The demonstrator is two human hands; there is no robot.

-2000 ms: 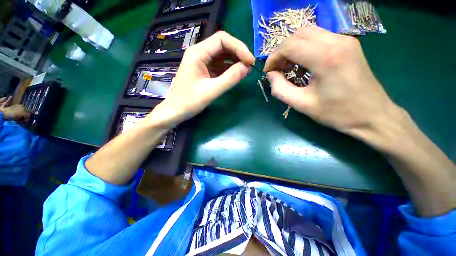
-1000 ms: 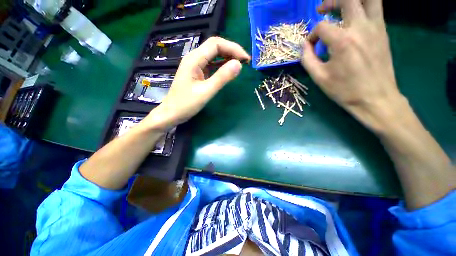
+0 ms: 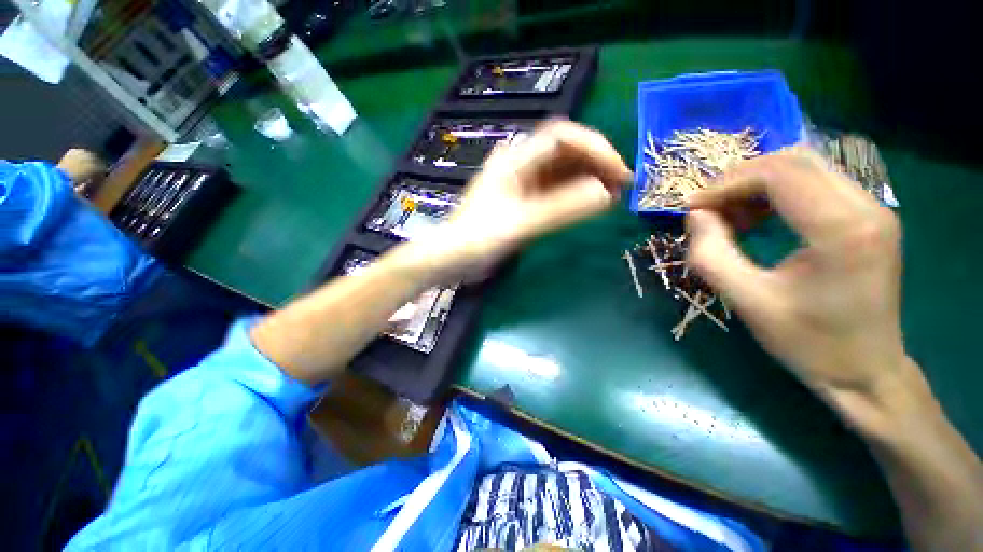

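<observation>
My left hand [image 3: 528,199] is over the right edge of the black phone tray [image 3: 458,329], slightly blurred. Its thumb and index tips nearly meet on a small dark bit, seemingly a strip part's end. My right hand [image 3: 825,264] is right of the loose pile of strips [image 3: 698,302], with thumb and index tips close together in front of the blue parts bin [image 3: 776,97]. Whether it holds anything is too small to tell. Beige strips [image 3: 701,162] lie in the bin. Phone middle frames [image 3: 517,78] sit in the tray's recesses, the nearer ones partly behind my left hand and forearm.
A clear bag of strips [image 3: 862,167] lies right of the bin, partly behind my right hand. At the left, another person's blue sleeve [image 3: 65,243] is beside a second black tray [image 3: 167,205]. A brown box [image 3: 367,415] is below the bench edge. White papers [image 3: 307,81] are at the far left.
The view has turned, so the bench things appear further right and lower. My right hand has come back from over the bin to near my left hand, which stays pinched.
</observation>
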